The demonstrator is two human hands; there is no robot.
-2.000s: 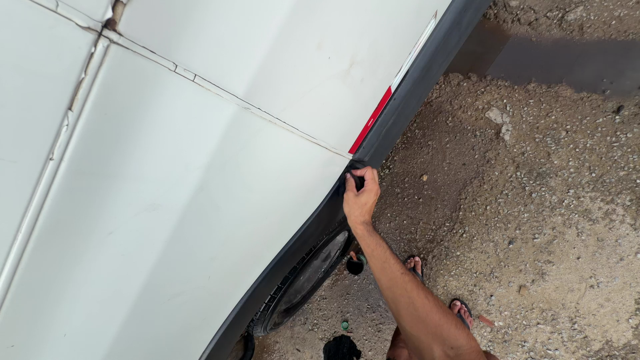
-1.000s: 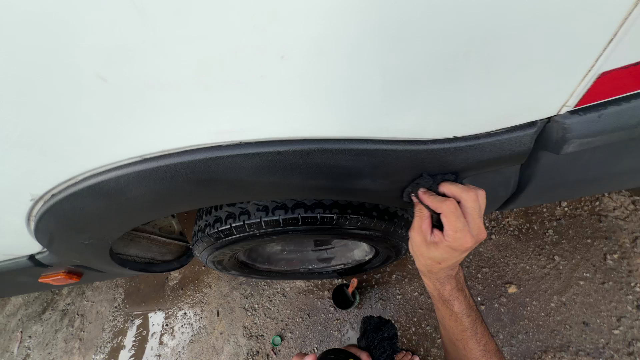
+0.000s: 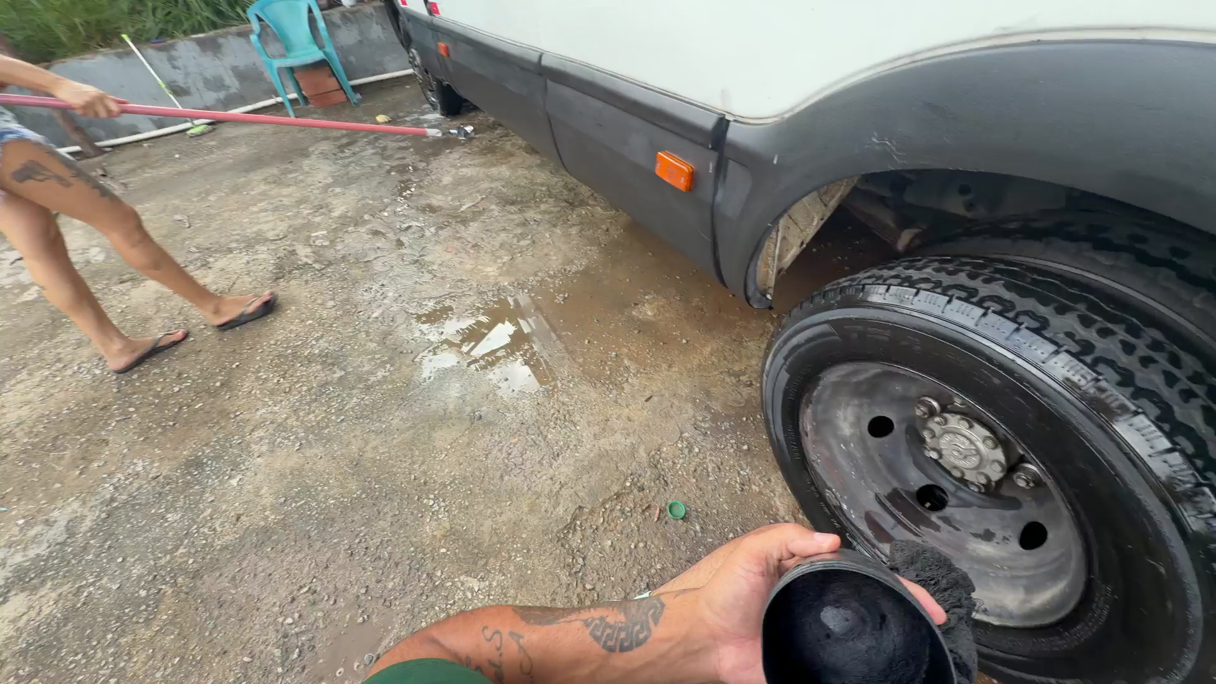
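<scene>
At the bottom of the head view, my left hand [image 3: 746, 594] grips a round black cup [image 3: 841, 622], its mouth toward the camera and dark inside. A dark, rough pad or cloth [image 3: 936, 579] shows just behind the cup's right side, with a fingertip between them. My right hand is not in view. Beyond the cup stands a wet-looking black tire [image 3: 826, 475] with a worn grey steel wheel rim [image 3: 855, 456], under the dark plastic wheel arch trim [image 3: 912, 104] of a white vehicle [image 3: 722, 47].
A small green cap [image 3: 676, 510] lies on the gravelly ground. A puddle [image 3: 494, 342] lies beside the vehicle. At the left, another person [image 3: 104, 218] in flip-flops holds a long red pole [image 3: 237, 116]. A teal plastic chair [image 3: 294, 47] stands by the low wall. An orange side marker [image 3: 674, 171] sticks out from the trim.
My right hand, earlier pressing a black pad on the trim beside the wheel, is gone from view. My left hand now shows with the black cup. The view has swung widely along the vehicle.
</scene>
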